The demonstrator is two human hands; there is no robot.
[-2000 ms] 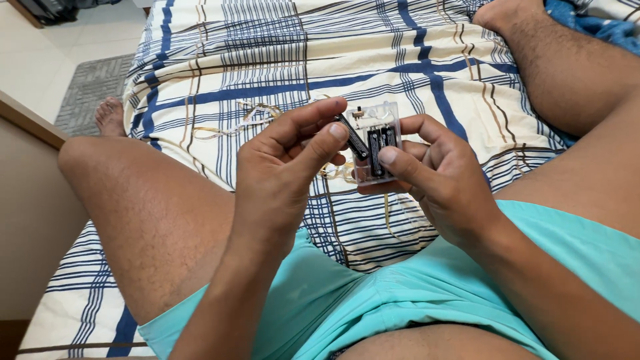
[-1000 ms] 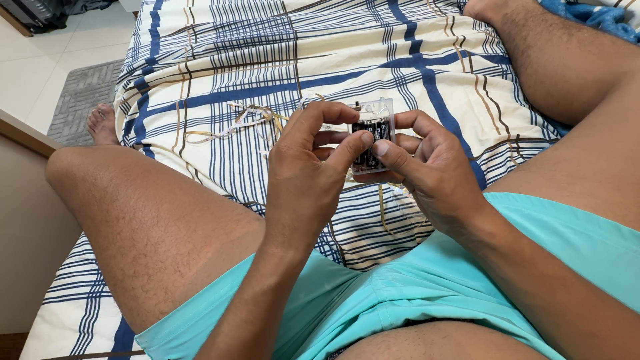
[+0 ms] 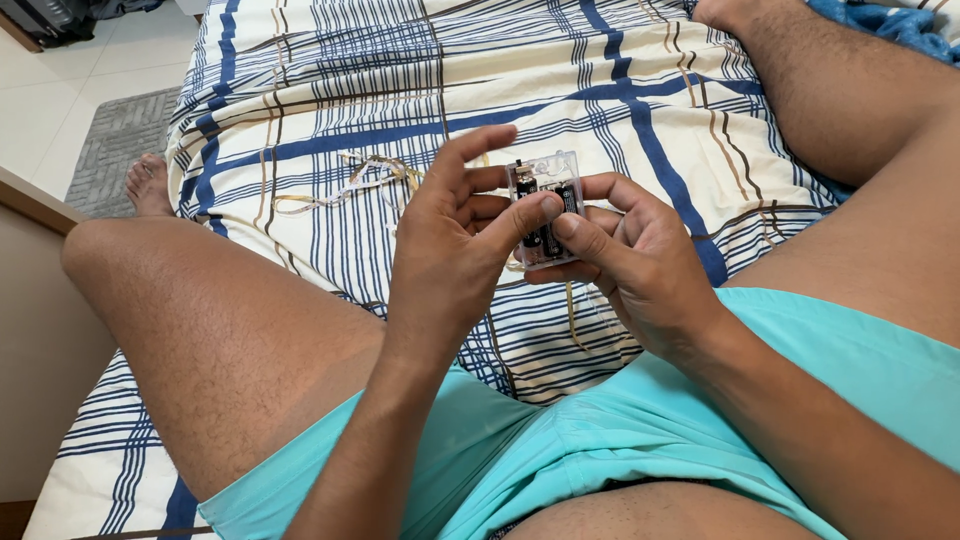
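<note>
A small clear plastic battery box (image 3: 546, 262) is held up between my hands above the bed. Black cylindrical batteries (image 3: 531, 238) lie side by side in it. My left hand (image 3: 469, 202) presses its thumb on the batteries, with its index finger raised off the box and other fingers at the box's left side. My right hand (image 3: 626, 236) grips the box from the right, thumb on the front and fingers around the side and lower edge. Ribbon-like cord (image 3: 352, 187) in white and gold lies on the sheet left of the hands; another gold strand (image 3: 571, 319) hangs or lies below the box.
The plaid bedsheet (image 3: 360, 97) spreads under my bare legs. A blue fluffy cloth (image 3: 885, 26) is at the top right. On the tiled floor at the left lies a grey mat (image 3: 120, 142), with dark bags (image 3: 64, 19) beyond it.
The battery that my left hand held tilted over the box two seconds ago is now down in the box. My left index finger has lifted off the box since one second ago.
</note>
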